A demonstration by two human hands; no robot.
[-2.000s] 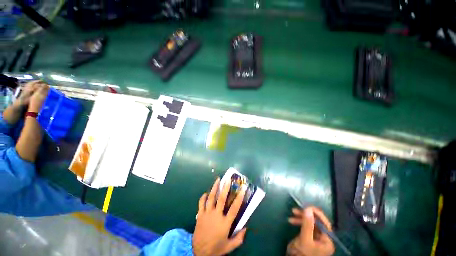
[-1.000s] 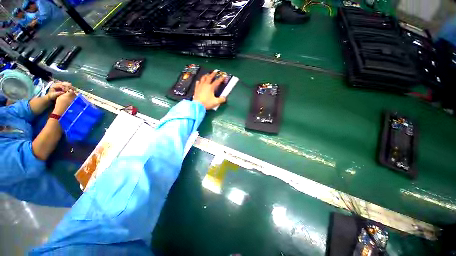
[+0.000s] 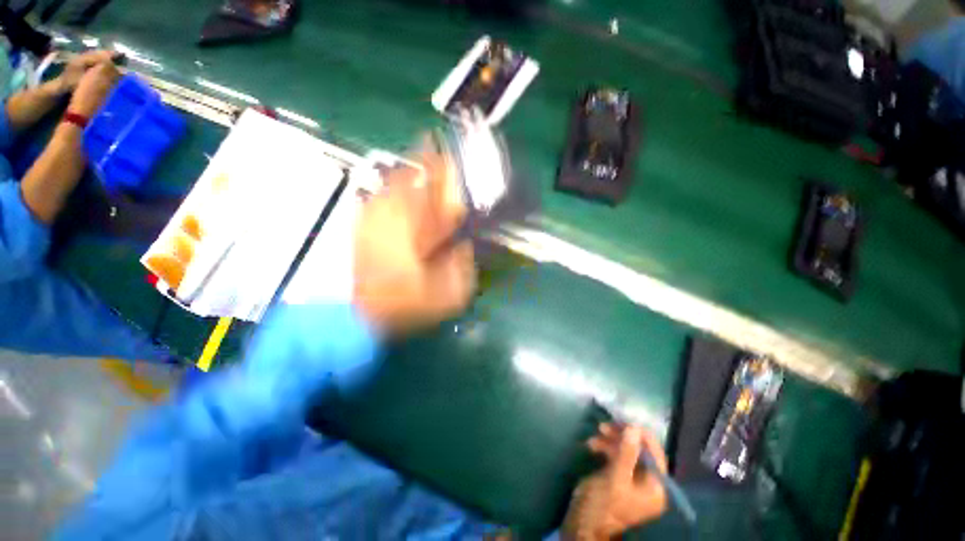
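My left hand (image 3: 413,248), blurred, is over the pale edge strip and holds a blurred phone assembly (image 3: 481,159) with a dark pad showing below it. Another phone assembly (image 3: 489,76) lies on a white pad on the belt, just beyond my left hand. My right hand (image 3: 626,481) is low in the picture and holds tweezers (image 3: 669,484). To its right a phone assembly (image 3: 744,417) lies partly on a black foam pad (image 3: 694,407) on the bench.
Phones on dark pads lie on the green belt (image 3: 698,201). A white sheet stack (image 3: 265,201) with an orange patch is left of my left hand, beside a partly covered liner sheet (image 3: 321,259). Another worker's arms are at a blue bin (image 3: 132,132). Black trays (image 3: 799,79) stand upper right.
My left hand moved the white-pad phone from the bench to the belt and let it go. It has taken hold of another phone there and come back toward the bench.
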